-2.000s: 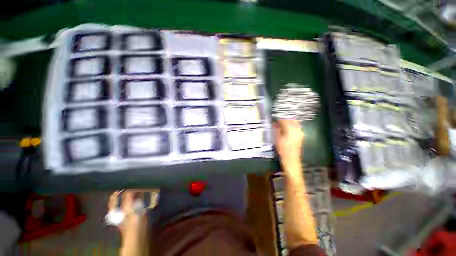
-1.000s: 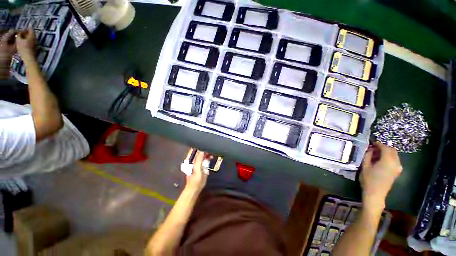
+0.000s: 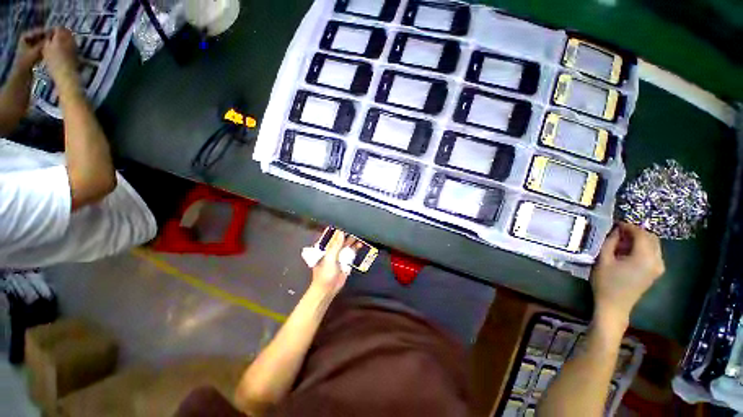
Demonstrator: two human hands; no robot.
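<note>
My left hand (image 3: 330,262), with white coverings on some fingers, holds a phone housing (image 3: 363,258) with a yellow end, just off the bench's front edge. My bare right hand (image 3: 627,265) is by the tray's lower right corner, just below a loose pile of small silver components (image 3: 666,200). Its fingertips are curled together; whether they hold a component cannot be told. The pale blister tray (image 3: 272,151) holds rows of housings, black-bordered ones (image 3: 474,155) in the left columns and yellow-ended ones (image 3: 562,180) in the right column. One top pocket is bare.
Stacked trays with black wrapping (image 3: 707,350) stand at the right edge. A lower tray (image 3: 544,364) is below the bench. A red pointed object (image 3: 405,267) is at the bench edge. A yellow-and-black cable (image 3: 236,119) lies left of the tray. Another worker's arms (image 3: 85,142) are at far left.
Since the oldest frame, the view has swung left, bringing the other worker in. Over the last second, the housing in my left hand has tilted. My right hand stays beside the component pile.
</note>
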